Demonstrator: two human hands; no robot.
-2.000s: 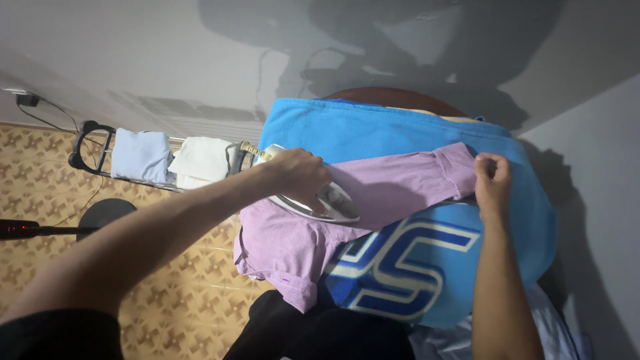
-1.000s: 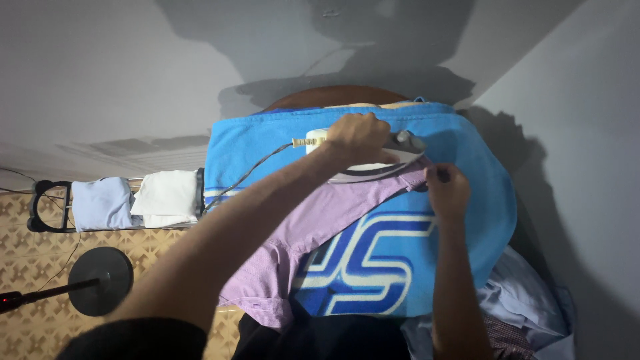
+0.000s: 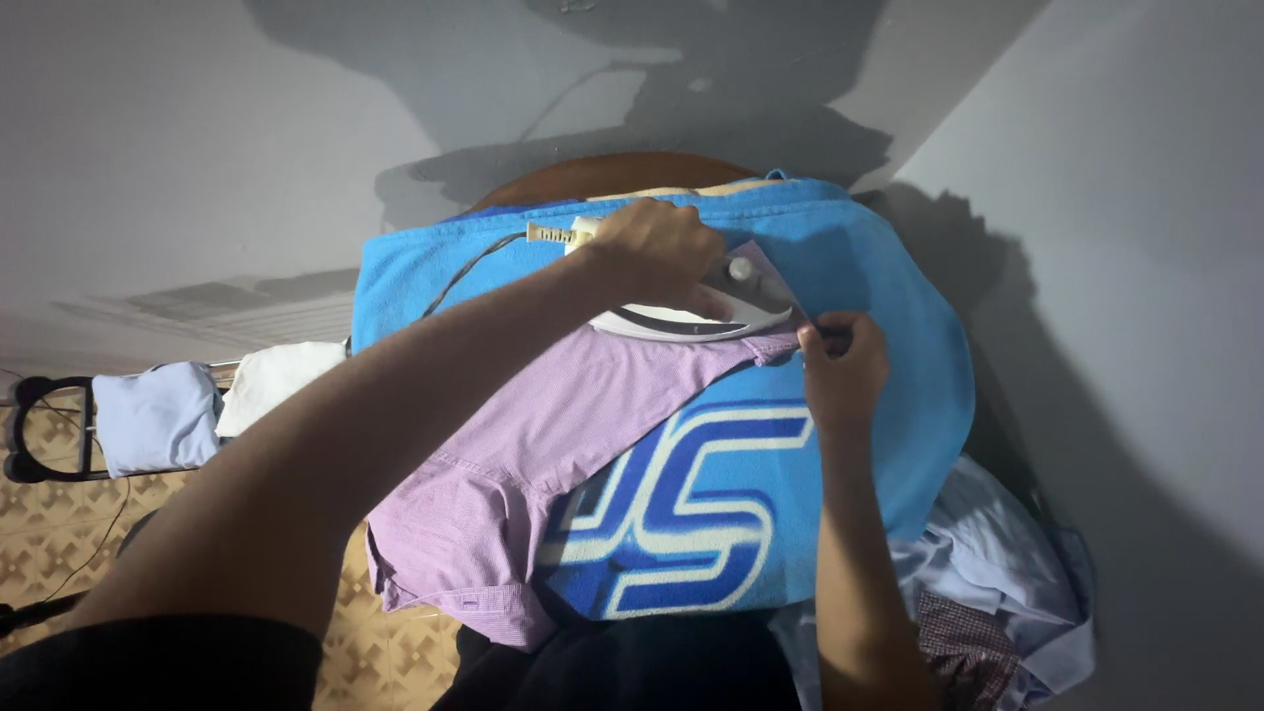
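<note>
My left hand (image 3: 657, 252) is closed around the handle of a clothes iron (image 3: 681, 321). The iron lies on the sleeve of a pinkish-purple shirt (image 3: 583, 395), close to the cuff. With its fingertips my right hand (image 3: 844, 360) pinches the sleeve's end beside the iron's tip. Beneath the shirt spreads a blue towel (image 3: 889, 286) with a large white and dark blue design. The shirt's body hangs partly over the near left edge. Under my left hand the iron's handle is mostly hidden.
Folded light blue cloth (image 3: 158, 420) and white cloth (image 3: 281, 380) rest on a black-framed rack (image 3: 39, 474) at the left. The iron's cord (image 3: 469, 267) runs left. Crumpled clothes (image 3: 1007, 583) lie at the lower right. Grey walls border the far and right sides.
Across the earlier frames the iron moved along the sleeve from near the shoulder toward the cuff, with my left hand on it. My right hand has stayed at the sleeve's end. The view has shifted.
</note>
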